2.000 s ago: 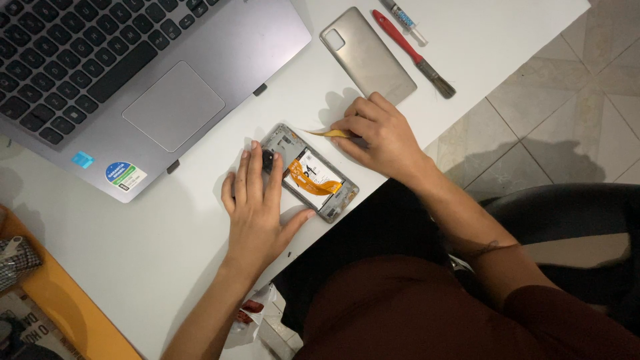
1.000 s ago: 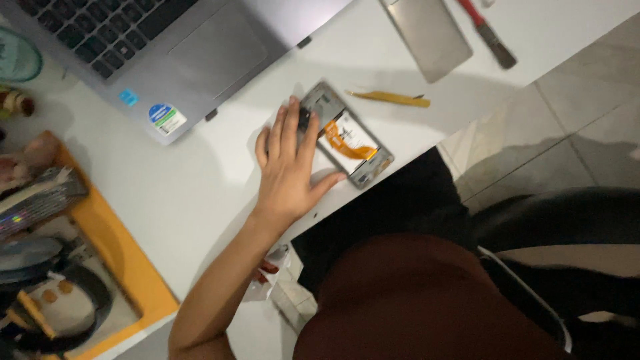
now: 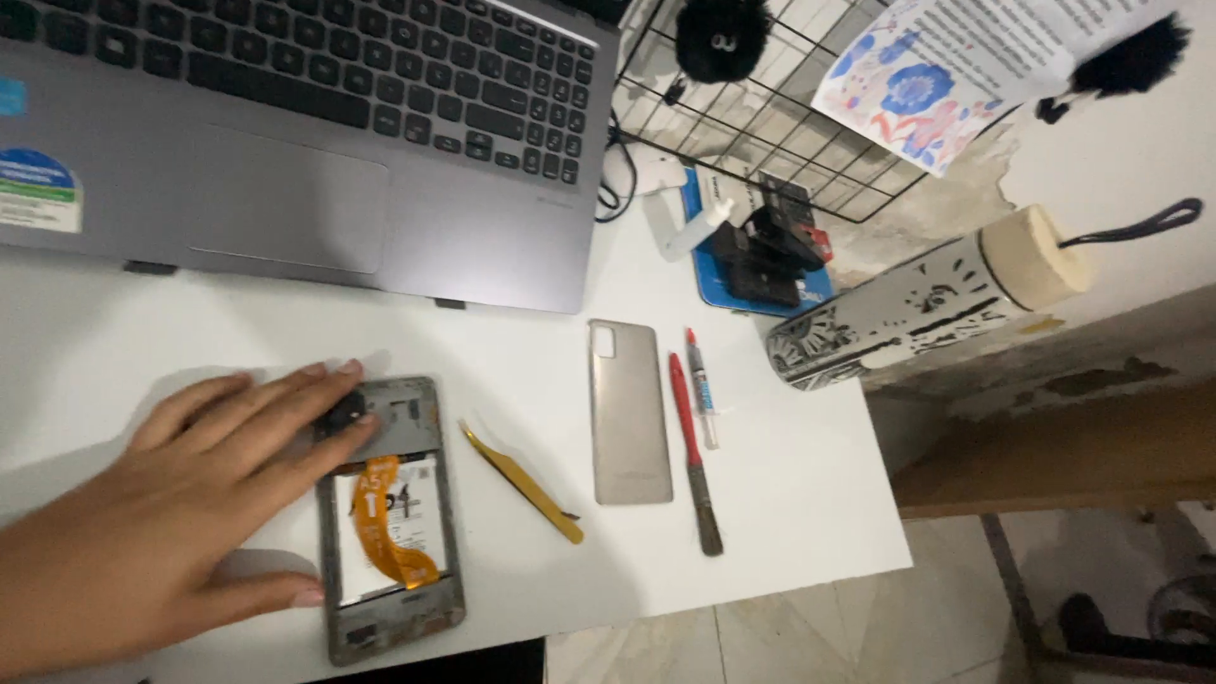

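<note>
My left hand (image 3: 214, 484) lies over the left side of an opened smartphone (image 3: 442, 560), its fingertips on the dark camera area and its thumb at the lower left edge. An orange flex cable (image 3: 378, 522) runs across the phone's white battery (image 3: 350, 560). Gold tweezers (image 3: 522, 483) rest on the table right of the phone, touched by no hand. Further right lie a phone back cover (image 3: 631, 413), a red-handled brush (image 3: 692, 456) and a small syringe (image 3: 703, 389). My right hand is out of view.
A laptop (image 3: 484, 228) fills the upper left. Behind the tools, a blue box (image 3: 708, 275) carries black items beside a small bottle (image 3: 701, 230). A patterned flask (image 3: 912, 304) lies tilted near the table's right edge. A black wire grid (image 3: 760, 123) stands against the wall.
Two seconds ago my right hand held the tweezers by the phone; one second ago they lay on the table and that hand was gone. The view has swung towards the wall. My left hand stays on the phone.
</note>
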